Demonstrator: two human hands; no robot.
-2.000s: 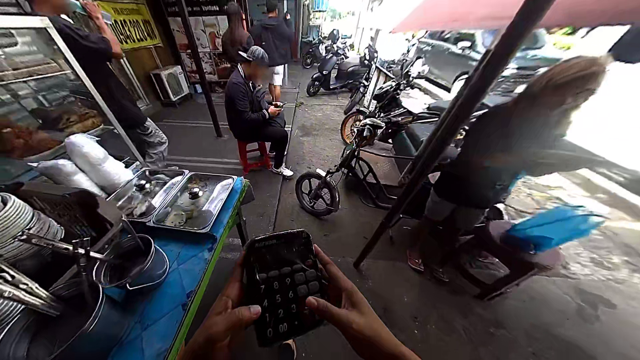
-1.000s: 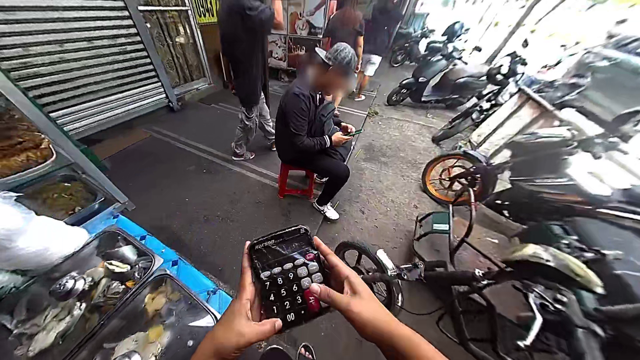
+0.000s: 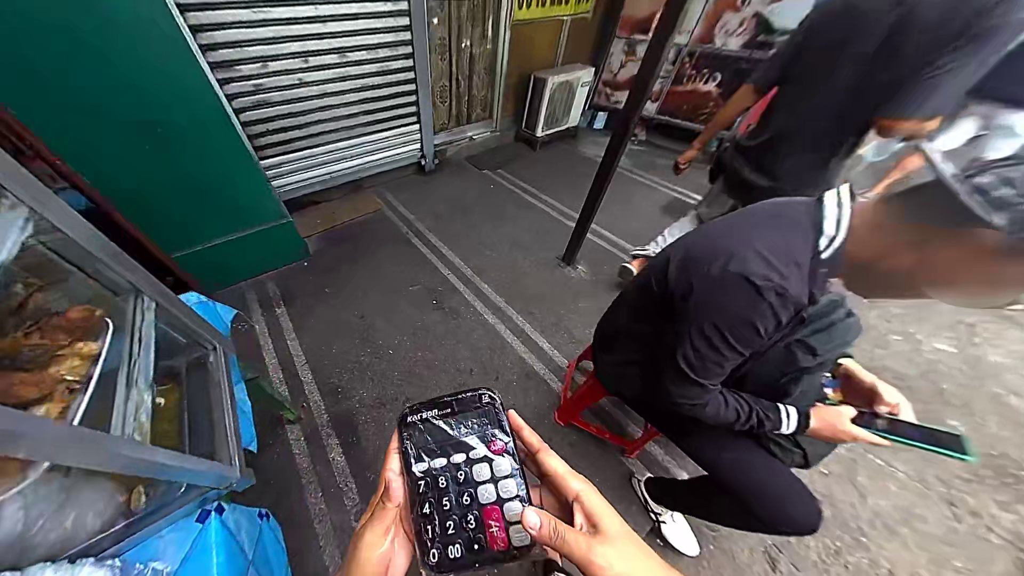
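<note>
A black Karson calculator, wrapped in clear plastic, is held upright between my two hands at the bottom centre. My left hand grips its left edge, with the fingers behind it partly hidden. My right hand holds the right edge, its thumb over the lower right keys. The calculator's display is partly covered by glare, and I cannot read it.
A seated person on a red plastic stool holds a phone at the right. Another person stands behind. A glass food case is at the left, a dark pole ahead, and a roller shutter beyond.
The view has turned left and moved closer to the seated person; the motorbikes seen earlier are out of view. Both hands keep hold of the calculator.
</note>
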